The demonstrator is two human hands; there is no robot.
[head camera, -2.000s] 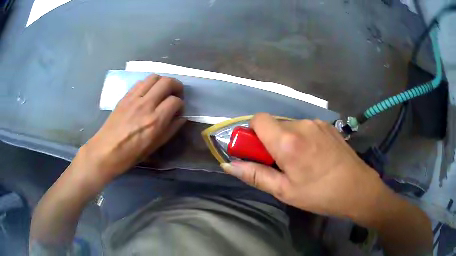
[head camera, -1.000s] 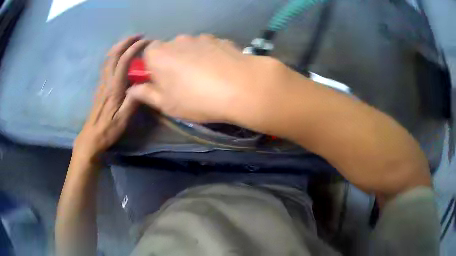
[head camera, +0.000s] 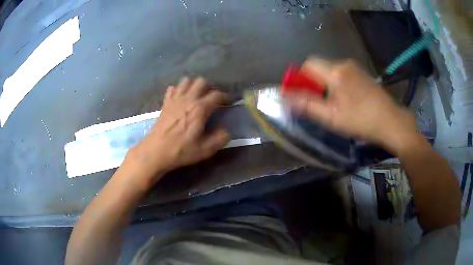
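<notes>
My left hand (head camera: pixel 186 124) lies with fingers spread on the grey-blue template (head camera: pixel 98 153), pressing it down. A white cut piece (head camera: pixel 119 125) lies under the template. Its borders show along the far edge and as a short strip near my left palm. My right hand (head camera: pixel 347 98) is shut on the red handle of the steam iron (head camera: pixel 306 85). The iron is at the right part of the template, blurred, its yellow-rimmed tip pointing left near my left fingers. The iron covers the template's right end.
A stack of white pieces (head camera: pixel 36 70) lies at the far left. A dark iron rest (head camera: pixel 386 41) is at the far right, with the green steam hose (head camera: pixel 409 54) crossing it. The table's near edge (head camera: pixel 249 181) runs close to my body.
The iron and my right hand have moved from beside my left hand to the right. My left hand now lies flatter on the template. The view has shifted, showing more of the white stack.
</notes>
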